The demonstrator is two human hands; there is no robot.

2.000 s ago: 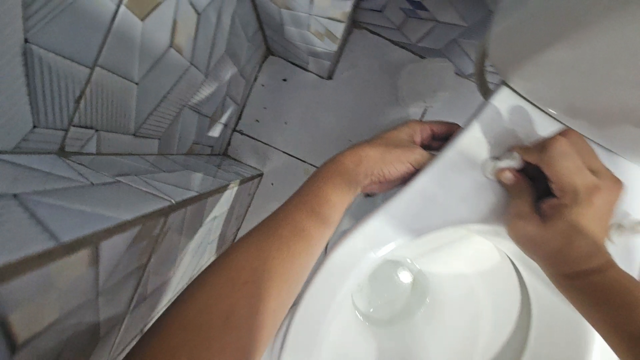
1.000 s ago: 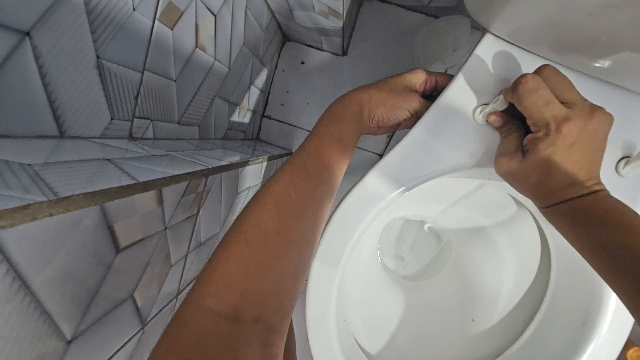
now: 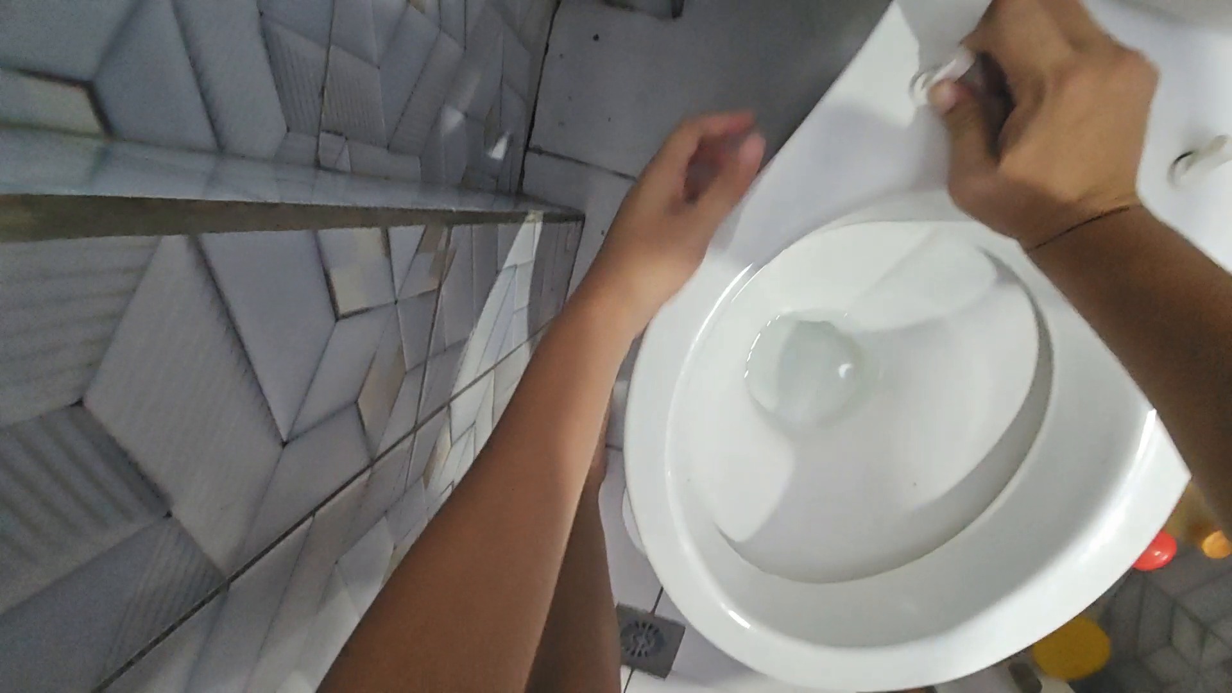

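Observation:
A white ceramic toilet bowl [image 3: 866, 616] without a seat on its rim fills the right half of the view, with water in its bottom. My right hand [image 3: 1059, 115] grips a small white plastic fitting [image 3: 948, 75] at the left mounting hole on the rear deck. A second white fitting [image 3: 1198, 159] stands in the hole to the right. My left hand [image 3: 695, 197] is beside the bowl's left rear edge, slightly blurred, fingers curled and parted, with nothing seen in it. The underside of the deck is hidden.
A tiled ledge [image 3: 289, 207] and patterned wall tiles [image 3: 192, 404] run along the left. A square floor drain [image 3: 650, 640] lies left of the bowl's front. Red [image 3: 1155, 551] and yellow [image 3: 1071, 647] round objects are at the lower right.
My left hand has come out from beneath the deck's left edge, where its fingertips were hidden. My right hand remains at the left fitting. The view has shifted.

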